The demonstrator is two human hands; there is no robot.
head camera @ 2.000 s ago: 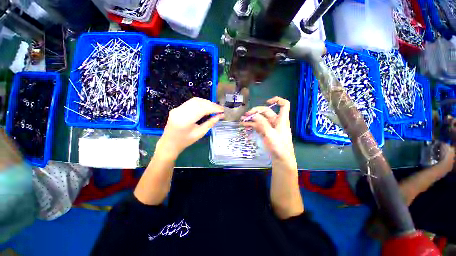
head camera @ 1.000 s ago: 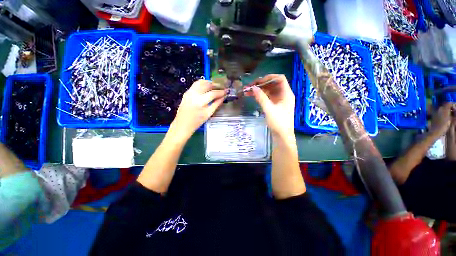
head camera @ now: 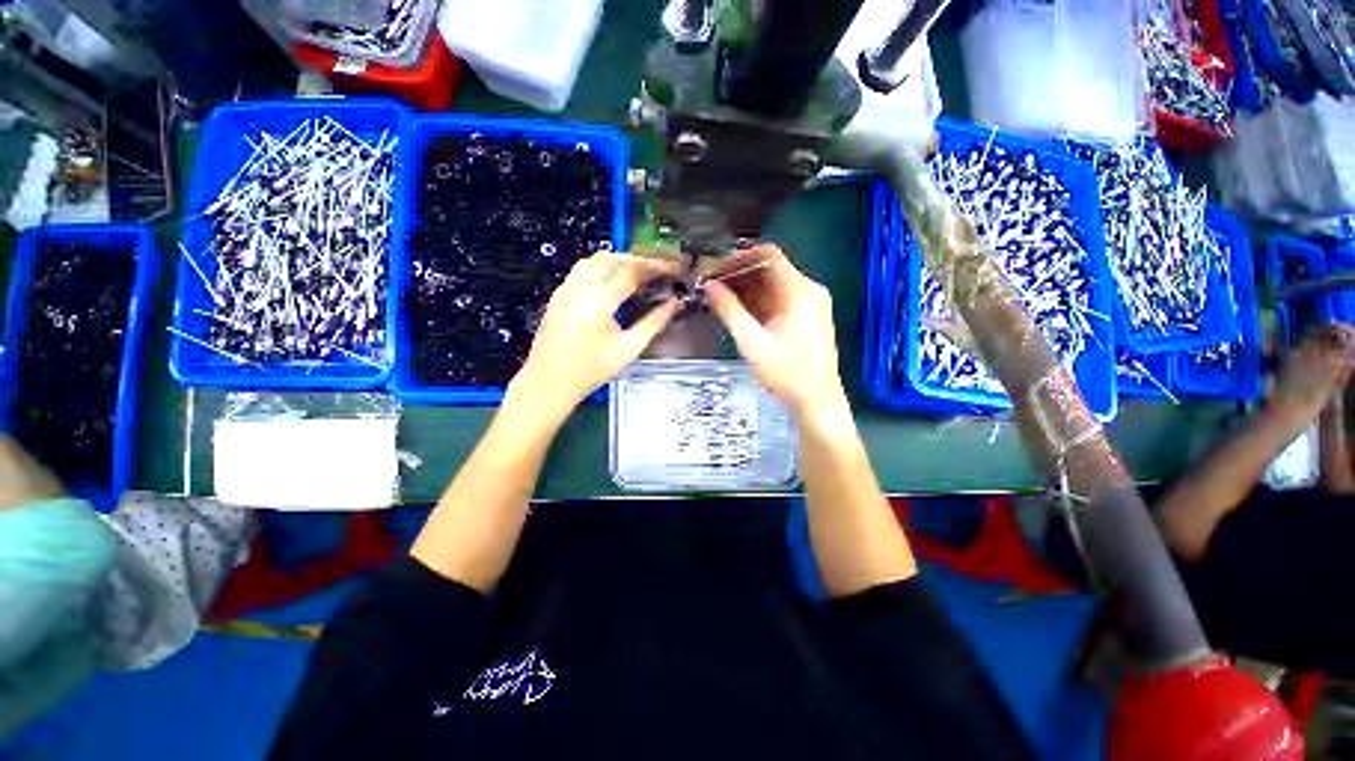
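Note:
My left hand [head camera: 592, 330] and my right hand [head camera: 780, 330] meet under the ram of the hand press [head camera: 740, 161]. The fingertips of both hands pinch small dark parts at the fixture, which they mostly hide. A thin silver rod [head camera: 739, 269] shows at my right fingertips. I cannot tell whether the dark part at my left fingertips is joined to the rod. A clear plastic box [head camera: 703, 479] with tiny silver pins lies just below the hands. The press lever [head camera: 1025, 335] slants down on the right to a red knob [head camera: 1204, 717].
Left of the press are a blue bin [head camera: 406, 245] of black fittings and a blue bin [head camera: 186, 350] of silver rods. Right of it, a blue bin [head camera: 1103, 390] holds rods with dark ends. A whitish flat box [head camera: 305, 461] lies lower left. Other people's arms show at both sides.
Both hands have moved from above the clear box up to the fixture and closed together. The rod in my right fingers has moved left, nearer my left fingertips.

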